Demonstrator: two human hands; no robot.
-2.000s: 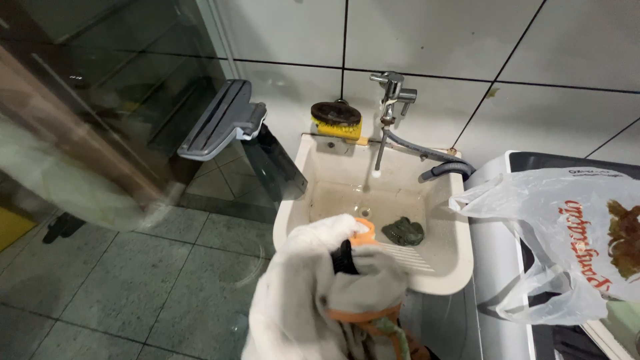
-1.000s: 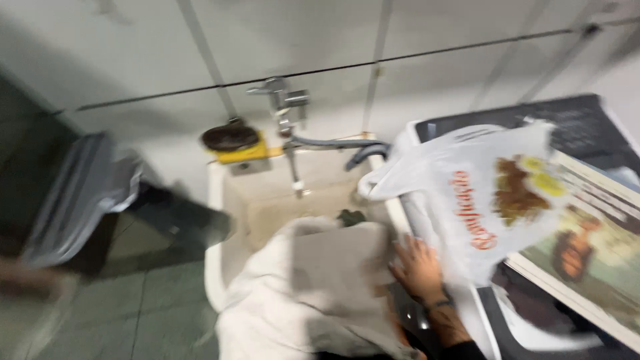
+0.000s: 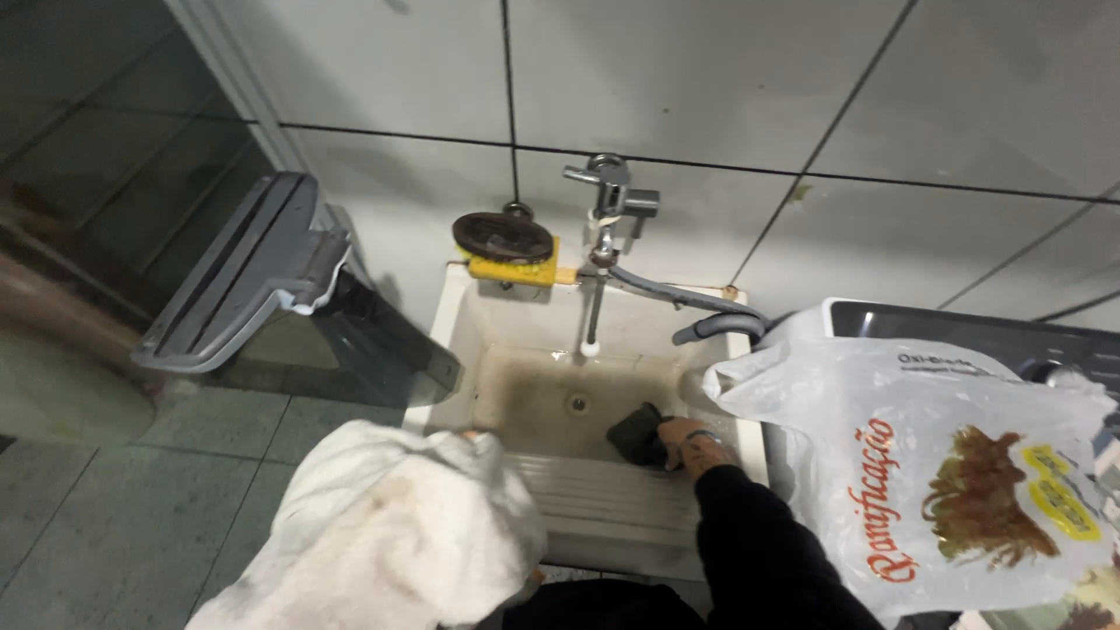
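Note:
In the basin of the white laundry sink (image 3: pixel 612 542), my right hand (image 3: pixel 691 444) grips a dark green wet cloth (image 3: pixel 636 436) by its right side. A bundle of white cloth (image 3: pixel 385 525) hangs at the lower left, over the sink's front left corner. My left hand (image 3: pixel 472 435) is almost wholly covered by this bundle; only a bit of skin shows at its top edge. A chrome faucet (image 3: pixel 612 188) is on the wall above the basin, its thin spout pointing down.
A scrub brush (image 3: pixel 503 238) and a yellow sponge (image 3: pixel 525 269) sit at the sink's back rim. A grey hose (image 3: pixel 682 296) runs along it. Left stands a grey plastic lid (image 3: pixel 236 271). Right, a printed plastic bag (image 3: pixel 814 437) lies on a dark-topped appliance (image 3: pixel 989 341).
My right hand has moved from the sink's right edge into the basin and taken hold of the dark green cloth. The grey cloth seen over the white bundle earlier is no longer in view.

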